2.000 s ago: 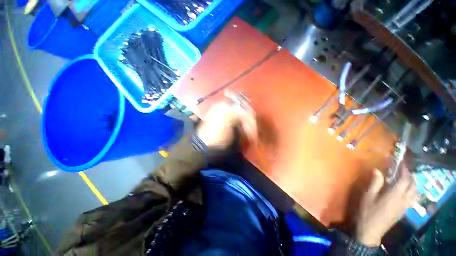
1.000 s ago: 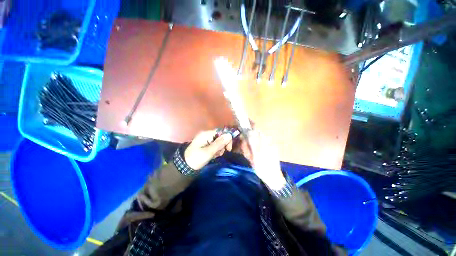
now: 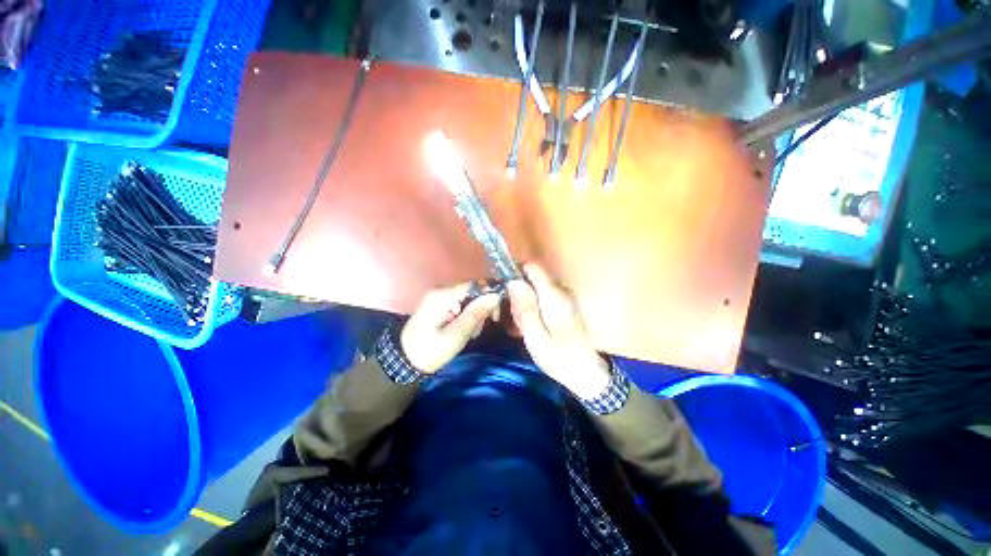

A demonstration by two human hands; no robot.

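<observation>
My right hand [image 3: 550, 319] is closed on the near end of a narrow silver loading bar [image 3: 481, 229], which slants up and left over the orange-brown board [image 3: 413, 109]. My left hand [image 3: 443, 323] is beside it, fingertips pinched on a small dark piece with a metal tip [image 3: 486, 289] at the bar's near end; the fingers partly hide it. A single black cable [image 3: 318, 179] lies on the board's left. Several cables [image 3: 592, 141] lie side by side at the board's far edge, around pliers [image 3: 555, 128] with pale handles in an open V.
A light-blue basket [image 3: 72, 234] with black cables is at left, a deep-blue basket [image 3: 207, 76] behind it. Blue tubs [image 3: 114, 407] stand at lower left and at lower right [image 3: 750, 456]. A steel machine bed [image 3: 418, 33] is beyond the board. Dark cables [image 3: 924, 380] heap at right.
Since one second ago both hands stay together at the board's near edge, and the bar tilts slightly more left. Two seconds ago the hands were apart, with the bar in my right hand at far right.
</observation>
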